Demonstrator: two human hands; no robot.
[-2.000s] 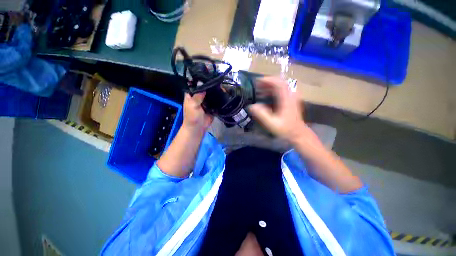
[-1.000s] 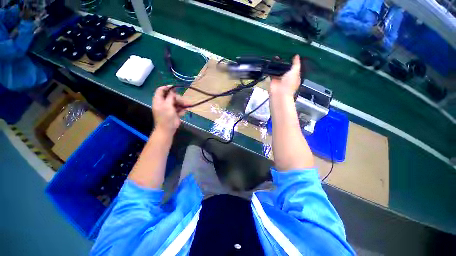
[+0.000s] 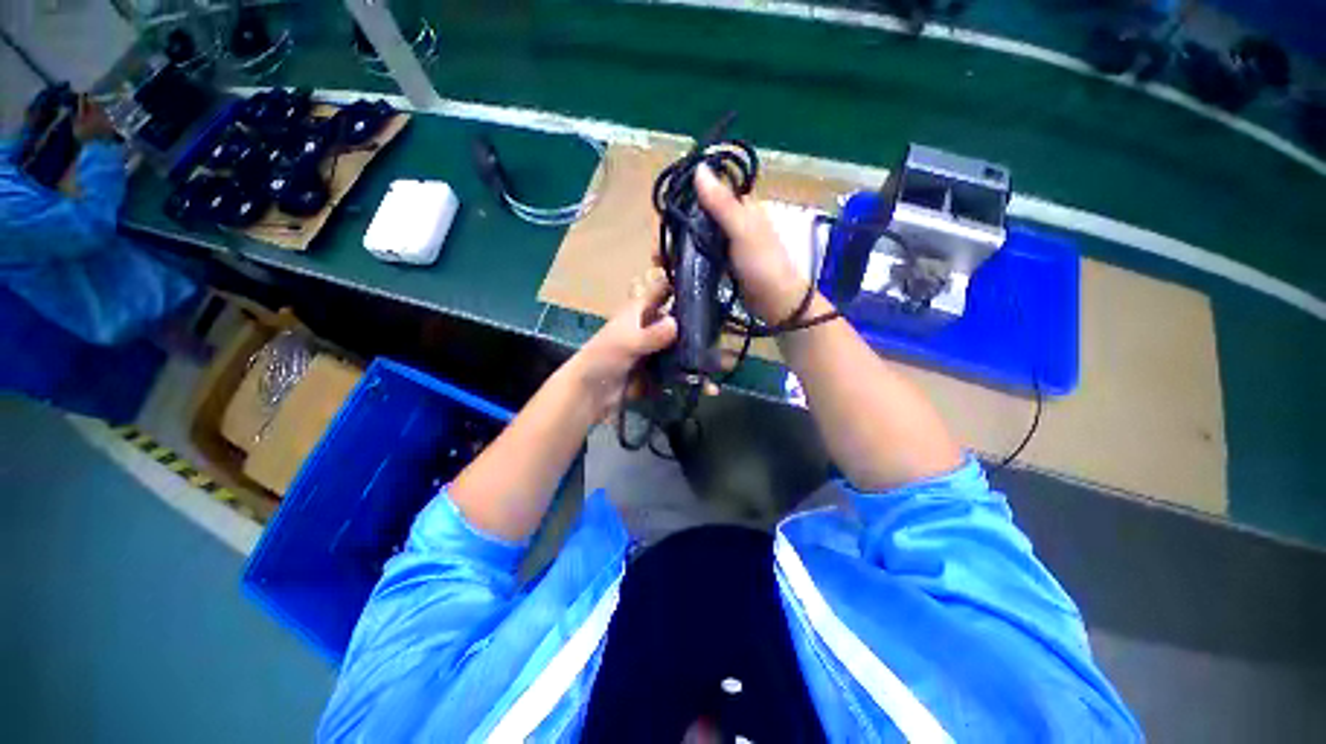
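Observation:
The black electric screwdriver [image 3: 698, 298] is held upright in front of me, above the bench's near edge. My left hand [image 3: 634, 337] grips its lower part from the left side. My right hand [image 3: 745, 240] holds its upper part together with loops of black power cord [image 3: 679, 186]. More cord hangs below the hands and crosses my right wrist. The screwdriver's lower end is tangled in cord and hard to make out.
A silver-and-black metal box [image 3: 938, 218] sits in a blue tray [image 3: 1054, 313] on cardboard [image 3: 1163, 385]. Left are a white box [image 3: 412, 223], pale cable coils [image 3: 560, 208] and black units [image 3: 276, 160]. A blue crate [image 3: 371, 502] and carton [image 3: 298, 422] stand below. Another person's blue sleeve [image 3: 87, 247] shows left.
My hands have come together. The right hand has moved left and down, the left hand right. The cord stretched between them is now looped around the screwdriver, which stands upright.

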